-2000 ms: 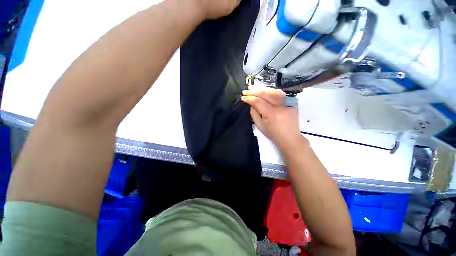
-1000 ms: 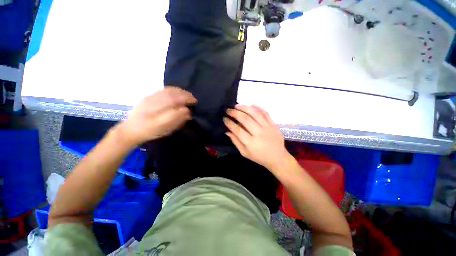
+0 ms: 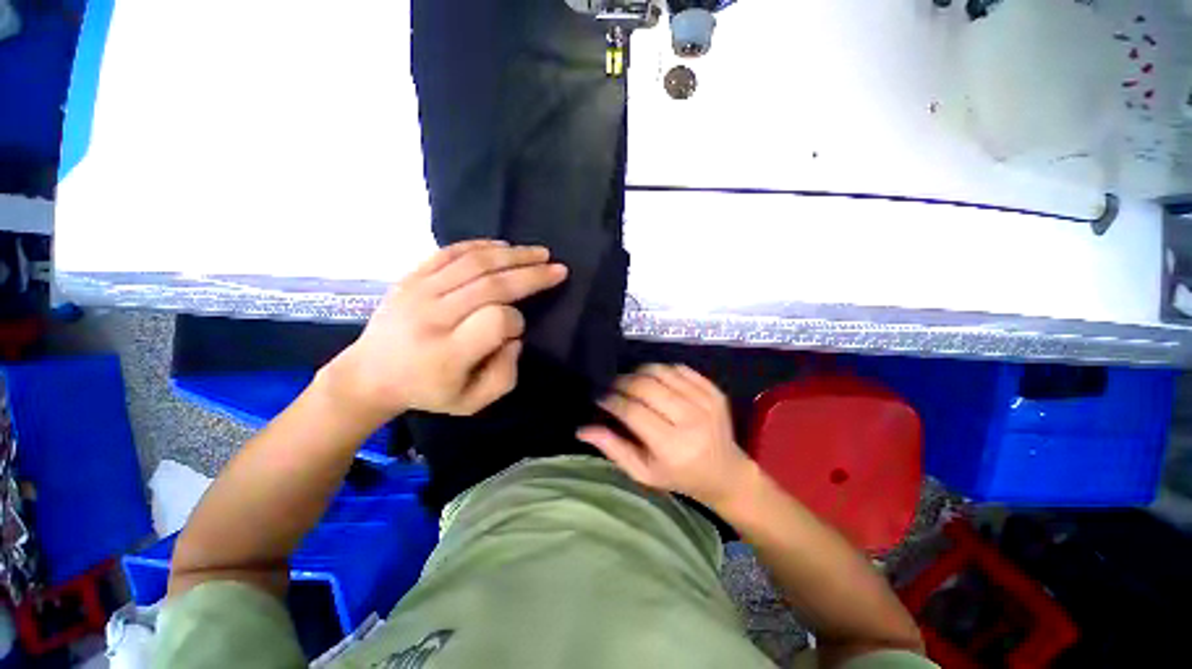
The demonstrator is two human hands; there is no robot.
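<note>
A long black fabric panel (image 3: 523, 170) runs from the top of the view, under the presser foot area (image 3: 614, 16), down over the table's front edge to my lap. My left hand (image 3: 458, 327) lies over the panel's left part at the table edge, fingers extended to the right, thumb apart. My right hand (image 3: 669, 425) is lower, below the table edge, with thumb and fingertips at the panel's right side. Black cloth against the dark lap hides whether it grips an edge. Most of the machine head is out of view.
The white table (image 3: 837, 248) has a grey ruler-like front edge (image 3: 850, 327). A red stool (image 3: 837, 457) is right of my lap. Blue bins stand below at left (image 3: 379, 536) and right (image 3: 1078, 438). A small round metal disc (image 3: 680, 82) is beside the needle area.
The view has tilted down and away from the machine head. Both hands have come from the upper panel and needle area toward the lap; my right hand has moved below the table edge.
</note>
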